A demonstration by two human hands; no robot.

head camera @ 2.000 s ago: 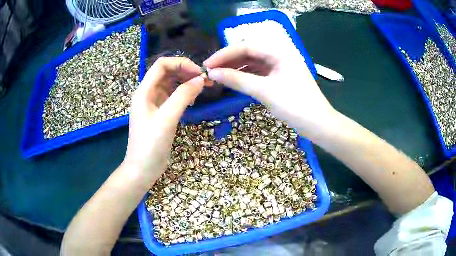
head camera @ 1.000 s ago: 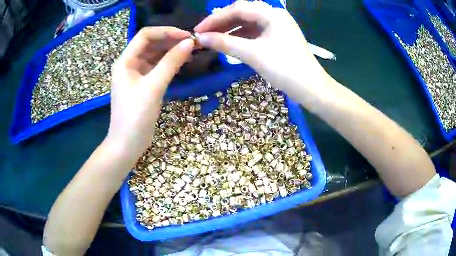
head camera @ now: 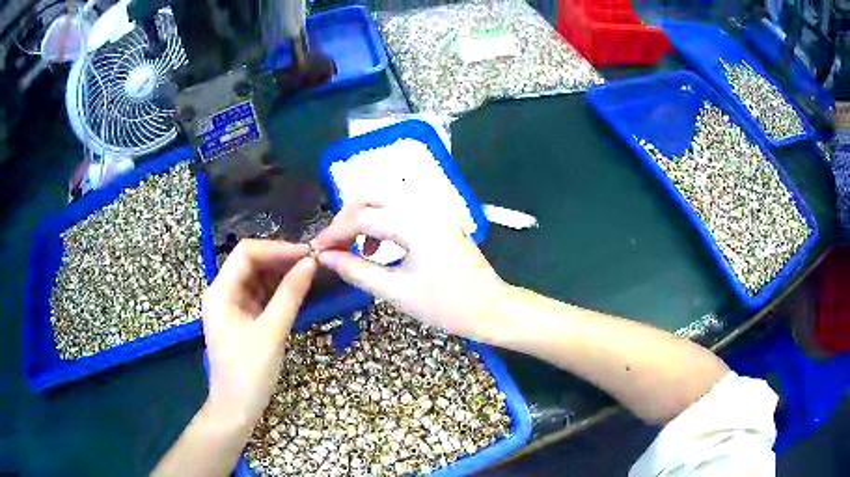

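My left hand [head camera: 247, 317] and my right hand [head camera: 419, 270] meet at the fingertips above the back edge of the near blue tray. Between them they hold a tiny metal piece [head camera: 314, 252], mostly hidden by the fingertips. Whether a white insert is in it cannot be told. The near blue tray [head camera: 515, 421] holds many short, hollow, brass-coloured metal pieces [head camera: 391, 401]. The small blue tray [head camera: 473, 207] with a white mass of inserts [head camera: 396, 177] lies behind my right hand. The dark hand press [head camera: 226, 121] with its blue-and-white plate stands behind my left hand.
A large blue tray of metal pieces [head camera: 35, 321] lies left. A white fan [head camera: 130, 93] stands behind it. A flat clear bag of parts [head camera: 485, 56], a red bin [head camera: 610, 33] and a blue tray [head camera: 354, 56] are at the back. Another parts tray [head camera: 809, 244] is right. A white strip [head camera: 511, 218] lies on the table.
The view has tilted up and shifted right, bringing the press, fan, bag and red bin into fuller view. Both hands still hold the small piece at their fingertips.
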